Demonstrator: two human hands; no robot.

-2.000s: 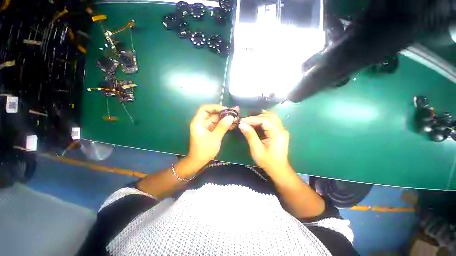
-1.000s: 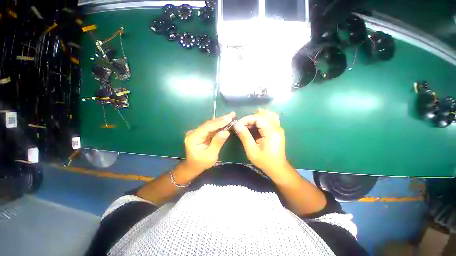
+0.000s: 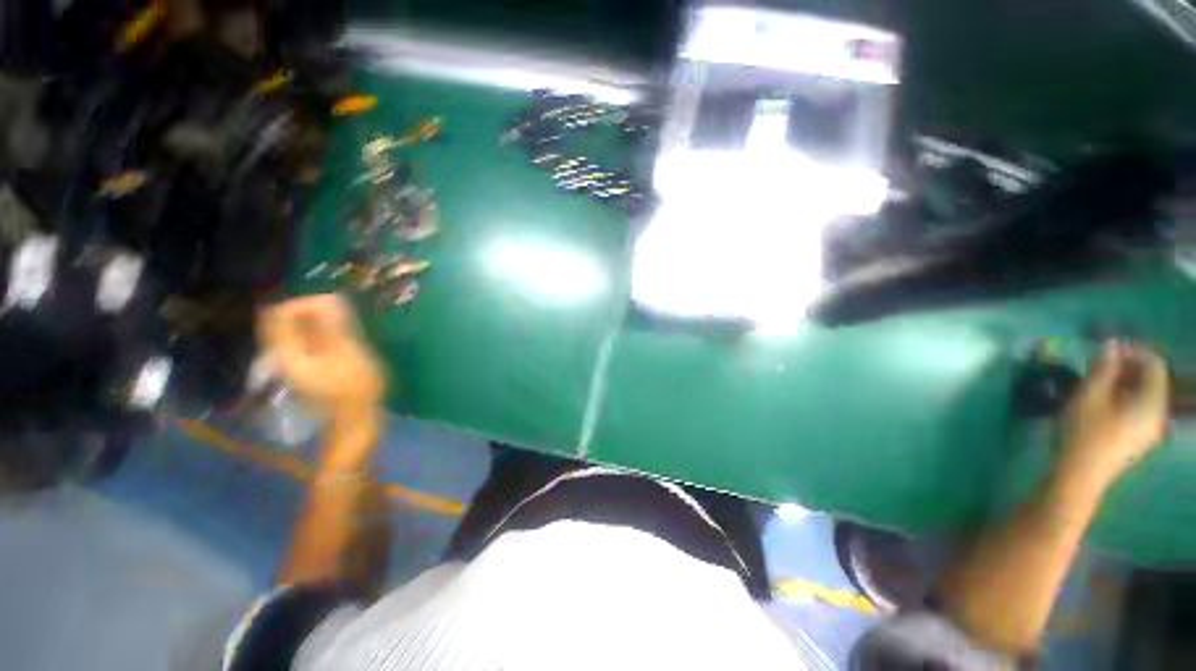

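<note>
The picture is blurred by motion. My left hand [image 3: 328, 357] is at the left edge of the green mat, just below the wired circuit boards [image 3: 394, 216]; whether it holds anything is too blurred to tell. My right hand [image 3: 1121, 400] is far right over the mat, beside the glossy small black parts [image 3: 1047, 385]. Something dark shows at its fingertips, but I cannot tell if it is gripped. The small round part is no longer seen between the hands.
The bright white screw feeder [image 3: 735, 243] stands at mid-bench, with dark slotted round parts [image 3: 577, 138] left of it. The long black screwdriver [image 3: 971, 256] reaches in from the right. Stacked dark boards [image 3: 144, 197] fill the far left. The green mat [image 3: 525, 367] ends near my body.
My hands have parted from the middle, left hand to the left and right hand far to the right. The view has shifted, and the long black tool again covers the area right of the feeder.
</note>
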